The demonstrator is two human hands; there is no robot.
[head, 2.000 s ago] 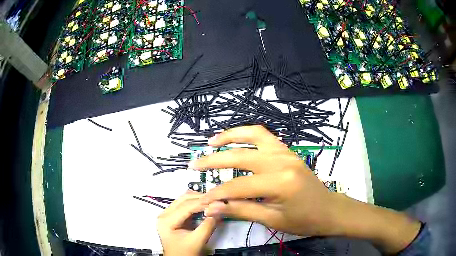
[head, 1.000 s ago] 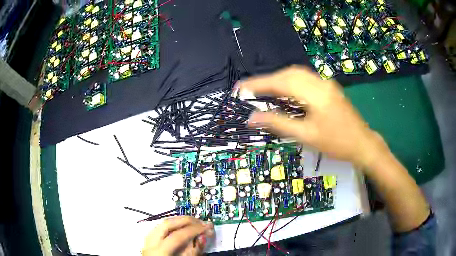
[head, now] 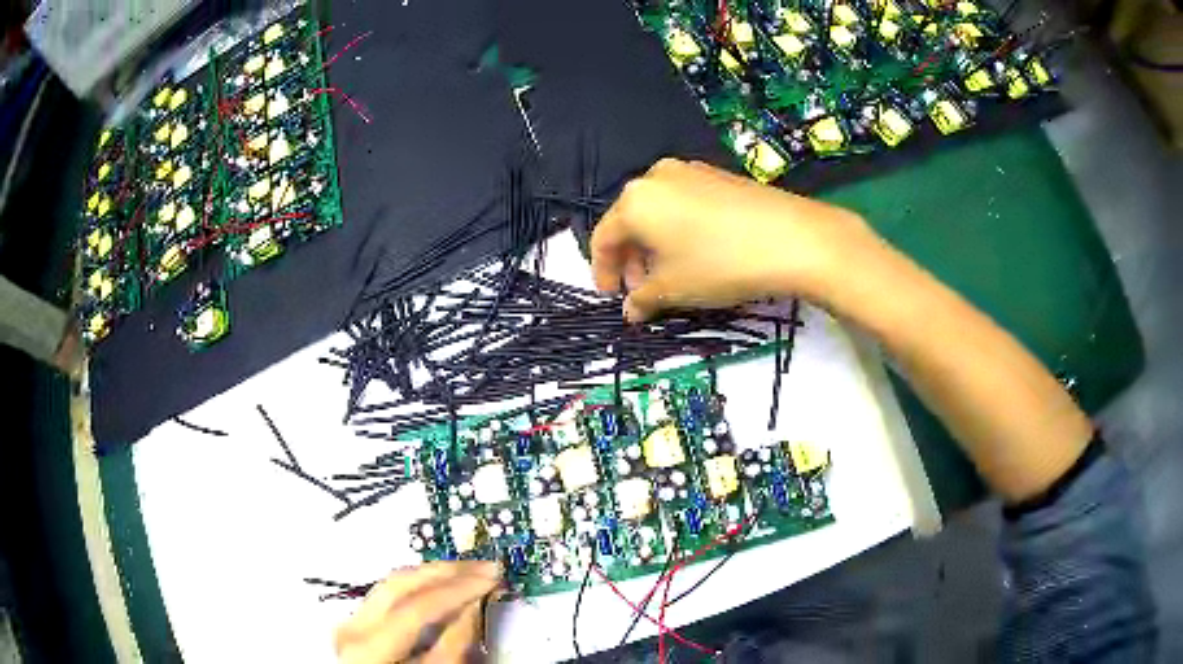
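A green populated board panel [head: 629,499] lies on the white sheet, with yellow and pale blocks and red and black wires off its lower edge. A loose pile of black sleeves [head: 519,331] lies just above it. My left hand [head: 422,610] is at the panel's lower left corner, cut off by the bottom edge, fingers bent together; a thin dark strand shows by its fingertips, but its hold is unclear. My right hand [head: 707,240] is over the right part of the pile, fingers curled down among the sleeves; whether one is gripped is hidden.
More board panels lie on the black mat [head: 428,169], at upper left [head: 273,143] and upper right [head: 830,78]. A single small board [head: 205,318] lies near the left panels. A green-ended thin pale piece [head: 506,71] lies at the back. Stray sleeves [head: 292,454] lie left.
My right hand has moved from over the panel to the sleeve pile, uncovering the panel. My left hand has stayed near the panel's lower left corner. The view has shifted and tilted.
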